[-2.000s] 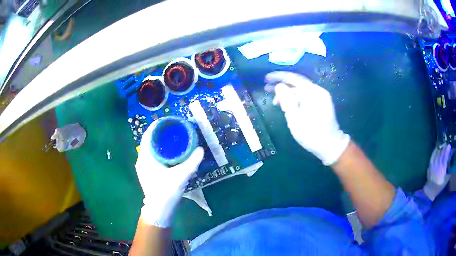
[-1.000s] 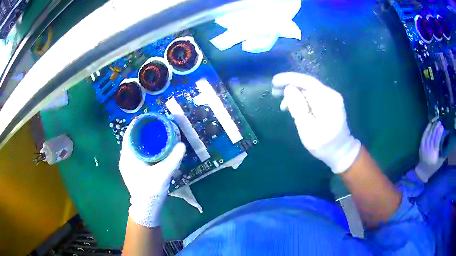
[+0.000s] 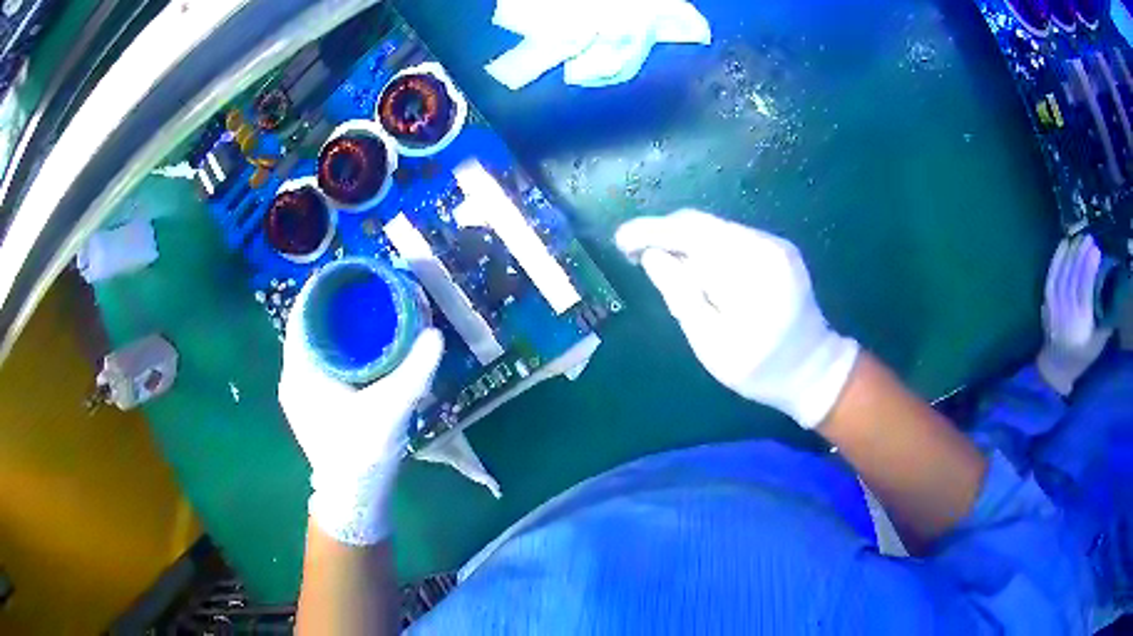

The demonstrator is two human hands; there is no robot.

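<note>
The power circuit board [image 3: 516, 288] lies tilted on the green mat, with three copper-red toroid coils [image 3: 355, 167] in white surrounds and long white bars [image 3: 444, 288]. My left hand [image 3: 354, 429], in a white glove, holds the coating pot [image 3: 358, 319] of blue liquid over the board's near left part, hiding what is below. My right hand [image 3: 746, 311], also gloved, is right of the board with fingertips pinched together near its right edge. Whether a brush is in those fingers cannot be made out. White strips [image 3: 462, 462] stick out under the board's near edge.
A crumpled white cloth or paper [image 3: 603, 37] lies at the far side. A small white bottle [image 3: 137, 372] is at left. The pale lamp edge [image 3: 112, 137] crosses the upper left. At right are another person's gloved hand [image 3: 1071, 298] and another board [image 3: 1083, 106].
The view has shifted, showing more of the board's far left part. My right hand is closer to the board's right edge. My left hand still holds the pot over the board.
</note>
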